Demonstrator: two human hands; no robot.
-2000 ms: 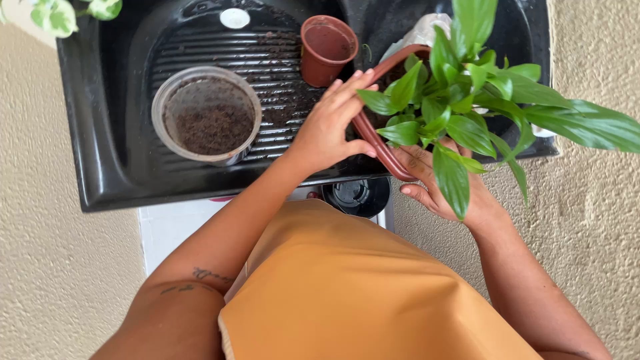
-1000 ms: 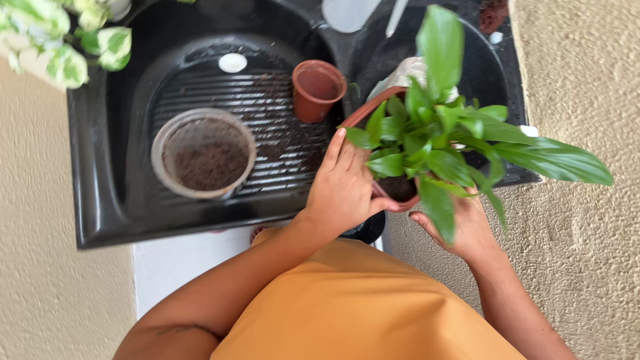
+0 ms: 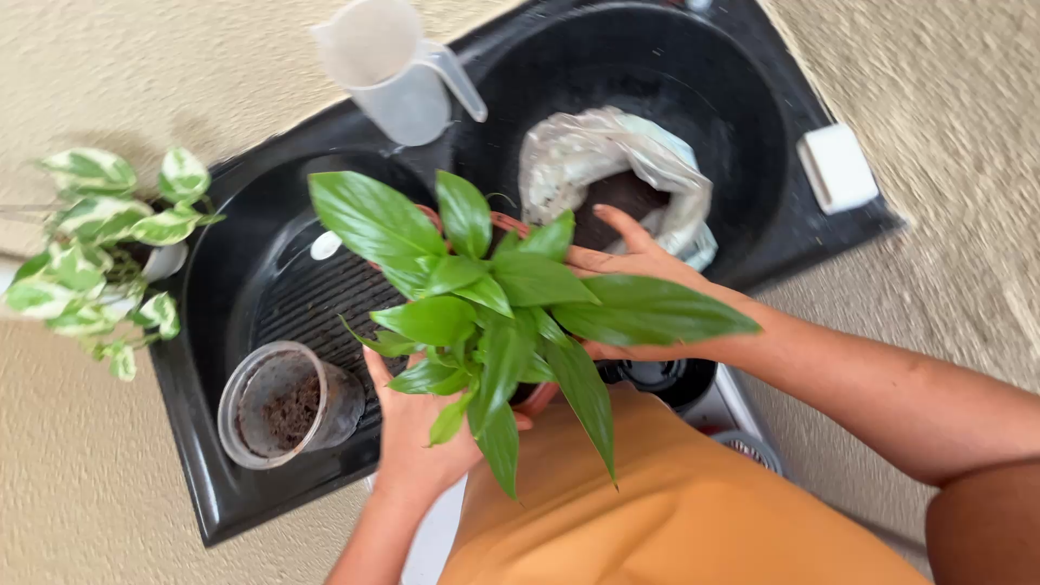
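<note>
A leafy green potted plant (image 3: 487, 325) is between my two hands, its leaves covering most of its reddish-brown plastic pot (image 3: 536, 400). My left hand (image 3: 426, 431) grips the pot from the left and below. On the right side, my right hand (image 3: 642, 272) lies against the pot, with its thumb and fingers spread beside the leaves. Beyond that hand, an opened plastic bag of dark soil (image 3: 621, 199) rests in the round basin. Left of my left hand stands a clear plastic tub (image 3: 292, 406) with some soil inside.
The black double sink (image 3: 195, 455) has a ridged left basin with scattered soil. A translucent measuring jug (image 3: 398, 89) stands at its back edge. A white block (image 3: 838, 168) sits on the right rim. A variegated plant (image 3: 97, 236) is at far left, and a dark container (image 3: 686, 382) is below the sink.
The view has turned and shifted strongly. The plant and its pot have come over the left basin side, hiding most of the small reddish pot. My right hand's thumb now shows above the leaves.
</note>
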